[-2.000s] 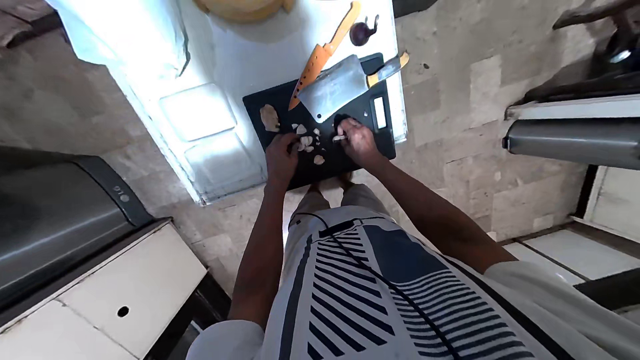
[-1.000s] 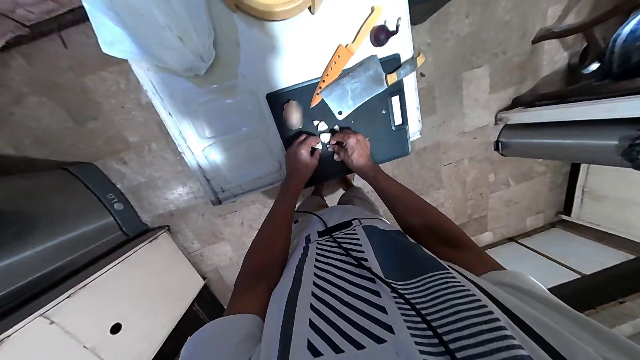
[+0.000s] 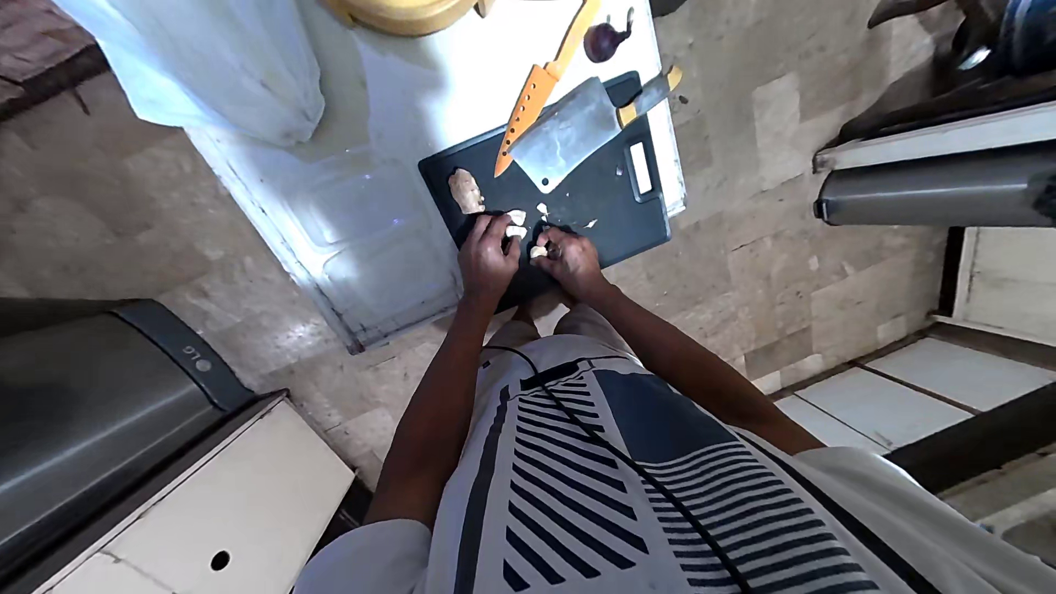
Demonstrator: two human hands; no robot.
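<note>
Both of my hands are low over a dark cutting board [image 3: 606, 194]. My left hand [image 3: 489, 257] rests on the board, its fingertips touching pale garlic cloves [image 3: 516, 232]; whether it grips one is unclear. My right hand [image 3: 571, 257] has its thumb and fingers closed on a garlic clove [image 3: 539, 252]. A piece of ginger root [image 3: 465, 191] lies just beyond my left hand. Across the board's far edge lie a cleaver [image 3: 569, 132] and an orange knife [image 3: 528, 107] with holes along its blade, partly under the cleaver. Small garlic bits are scattered near my right hand.
A red onion [image 3: 602, 41] sits on the white table [image 3: 388, 124] past the cleaver. A round yellowish wooden item [image 3: 408, 15] stands at the far edge, a whitish plastic bag [image 3: 239, 66] at far left. The cleaver's handle overhangs the table's right edge.
My hands, close together one second ago, are now farther apart on the board. The garlic cloves by my left fingertips now show more plainly.
</note>
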